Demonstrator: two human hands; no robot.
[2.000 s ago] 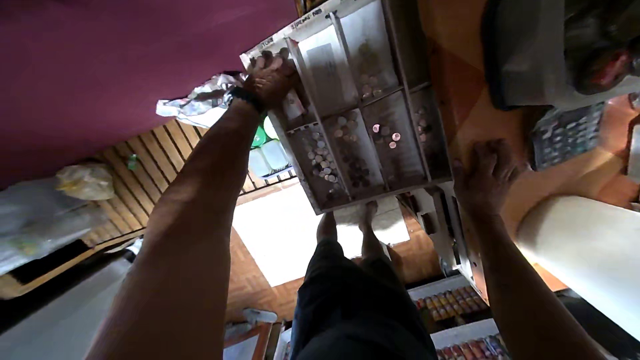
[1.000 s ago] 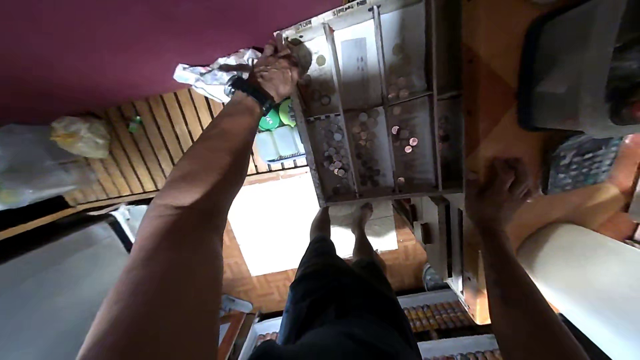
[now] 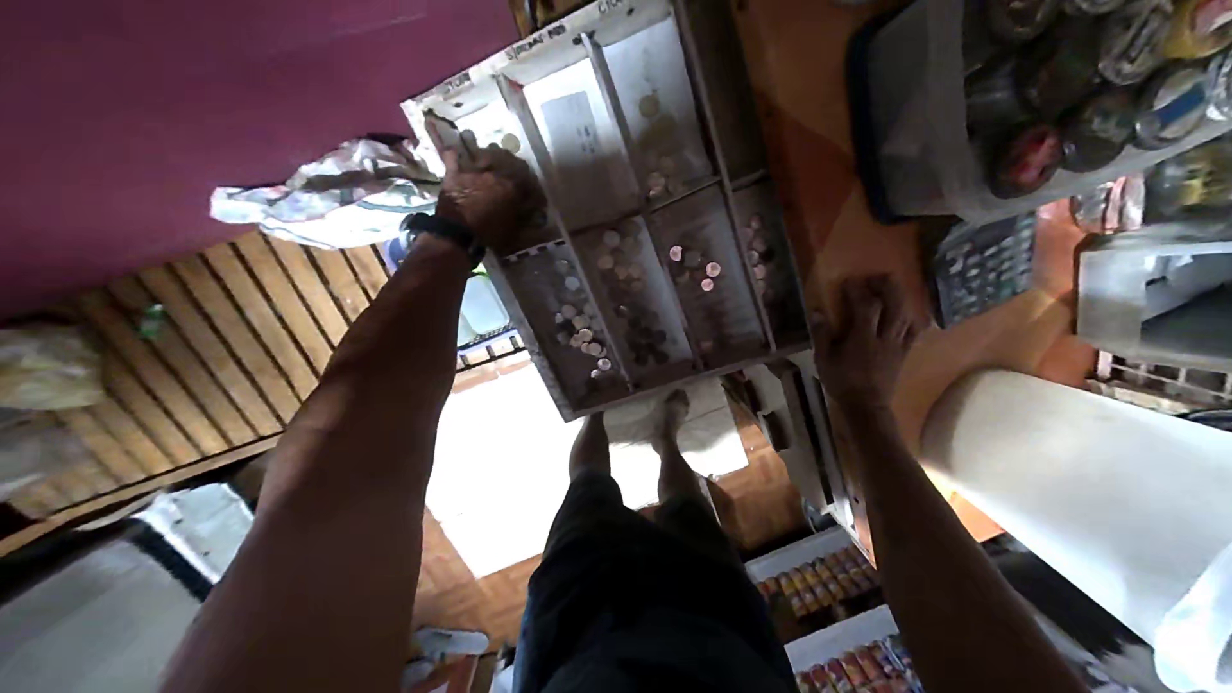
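Note:
A wooden drawer (image 3: 630, 385) with dividers is pulled out, several coins lying in its compartments. My left hand (image 3: 493, 192), with a dark band at the wrist, reaches into the upper left compartment; whether its fingers hold anything is hidden. Coins (image 3: 582, 339) lie in the lower left compartment, and a few coins (image 3: 709, 269) catch the light in another. A pale paper (image 3: 575, 135) lies in the upper middle compartment. On the brown tabletop (image 3: 808, 125), to the right of the drawer, rests my right hand (image 3: 864, 332), fingers bent, with no object seen in it.
A dark calculator or keypad (image 3: 987, 265) lies right of my right hand, near a plastic container (image 3: 924, 125) of jars or packets. A white cylinder (image 3: 1088, 491) lies below them. A crumpled plastic bag (image 3: 332, 197) is left of the drawer. My legs are beneath it.
My left hand has moved from the drawer's upper left corner further down into the upper left compartment. My right hand stays on the tabletop.

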